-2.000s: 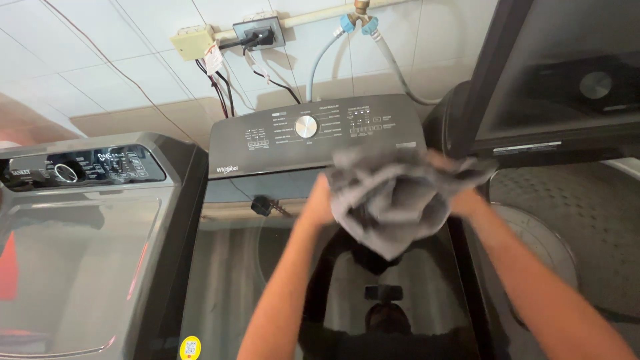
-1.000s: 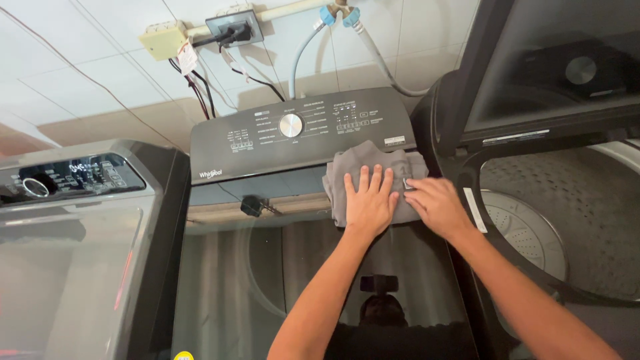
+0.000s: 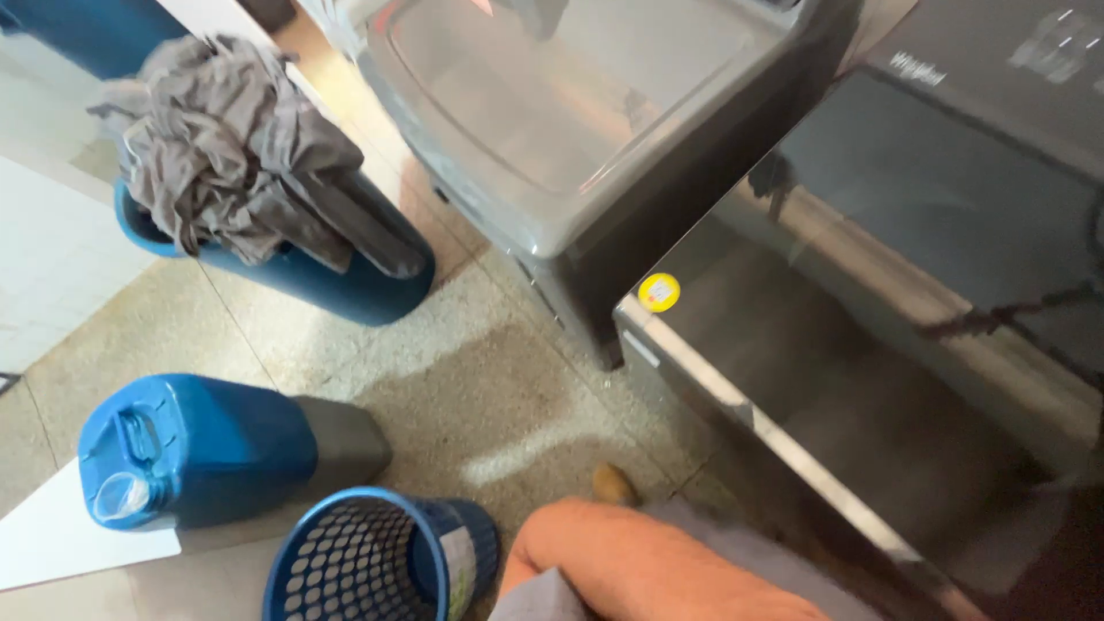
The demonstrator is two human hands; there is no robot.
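Observation:
Neither of my hands shows; only a bent bare arm with part of a grey sleeve enters at the bottom edge, and what the hands hold is hidden. A heap of crumpled grey cloth [image 3: 233, 155] hangs over the rim of a tall blue plastic bin [image 3: 345, 289] at the upper left. At the right is the dark glass lid [image 3: 828, 345] of a Whirlpool washing machine, with a round yellow sticker [image 3: 659, 292] at its corner. The folded grey cloth seen on this machine earlier is out of view.
Another grey washing machine [image 3: 552, 112] stands at the top centre. On the speckled tiled floor [image 3: 483, 388] are a blue plastic jerrycan [image 3: 233, 448] and, at the bottom, a blue perforated plastic basket [image 3: 354, 561]. A shoe tip [image 3: 613, 485] shows near the arm.
Both hands, which pressed a folded grey cloth on the washing machine's lid one second ago, have left the view. The view has swung far left and down to the floor and bins.

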